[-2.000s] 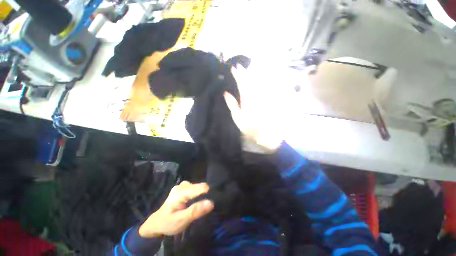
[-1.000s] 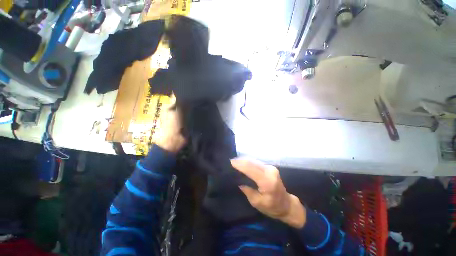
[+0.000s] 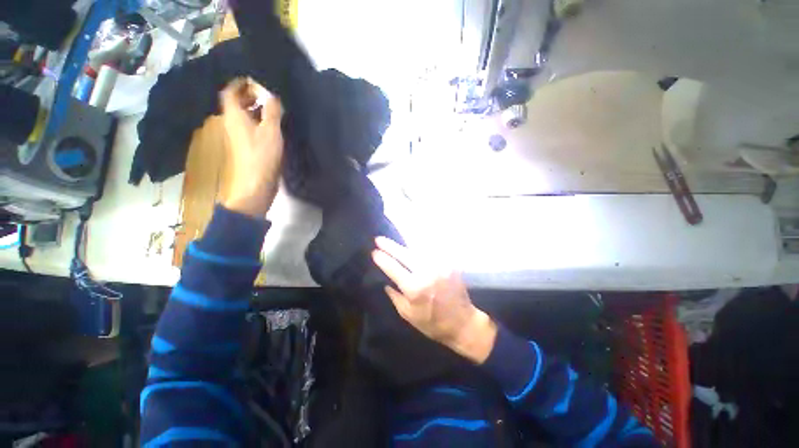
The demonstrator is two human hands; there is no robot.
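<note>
A long black garment piece (image 3: 337,201) runs from the table's back left over the front edge onto the lap. My left hand (image 3: 254,144) is on the table at the left with its fingers pinched on the black cloth. My right hand (image 3: 434,302) is at the table's front edge, its fingertips against the right side of the same cloth; whether they grip it is hidden. Another black piece (image 3: 180,109) lies on the table at the left, beside and partly behind my left hand.
The sewing machine bed (image 3: 596,131) is at the right under bright glare, with red-handled snips (image 3: 677,185) on it. Brown cardboard (image 3: 203,175) lies under the cloth. A grey-blue device (image 3: 66,157) stands far left. A red basket (image 3: 653,367) and dark cloth (image 3: 753,350) are below right.
My left hand has moved from the lap up onto the table and farther back. My right hand has come back from the table to its front edge. The black cloth now reaches farther back.
</note>
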